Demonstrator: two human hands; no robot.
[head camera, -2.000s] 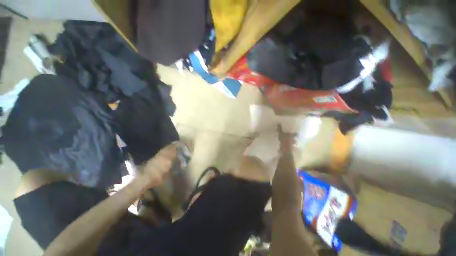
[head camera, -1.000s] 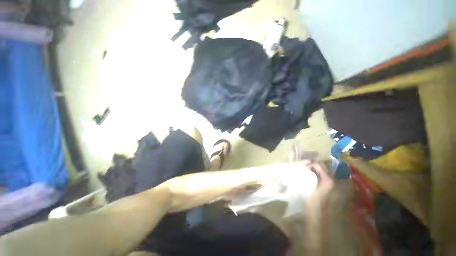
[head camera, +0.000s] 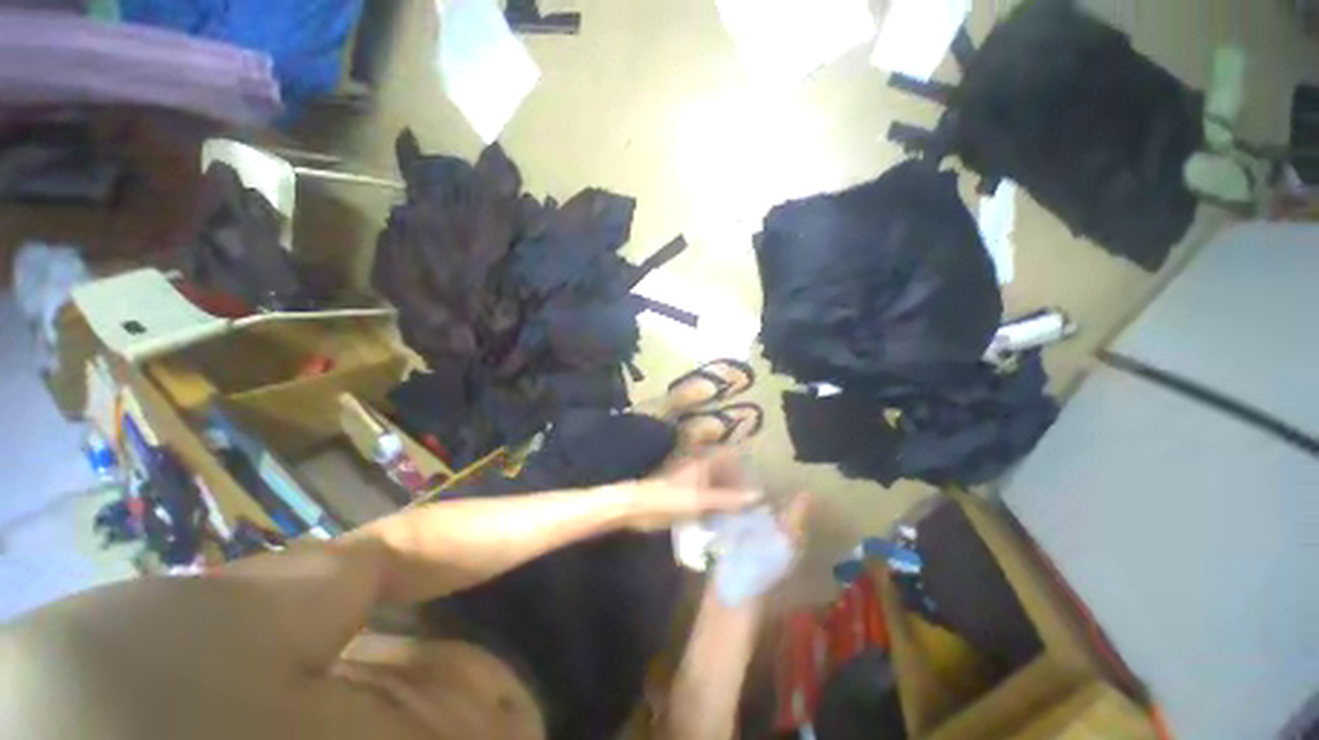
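Note:
My left hand (head camera: 697, 495) reaches in from the left and my right hand (head camera: 778, 523) comes up from the bottom. They meet near the middle around a small whitish crumpled piece (head camera: 754, 557), perhaps paper or cloth; blur hides the exact grip. Dark crumpled garment panels (head camera: 506, 275) lie in a heap on the floor just beyond my hands. A second dark pile (head camera: 875, 275) lies to the right of it, with more dark panels (head camera: 926, 419) against its near side.
Another dark pile (head camera: 1078, 123) lies at upper right near slippers (head camera: 1222, 174). White sheets (head camera: 485, 65) lie on the floor at the top. An open wooden drawer unit (head camera: 311, 362) stands left, a box with dark and yellow pieces (head camera: 1078, 658) lower right. Sandaled feet (head camera: 712, 422) are near my hands.
The view has turned and widened, bringing the drawer unit and far floor piles into sight. The white material in my hands now looks smaller and more gathered.

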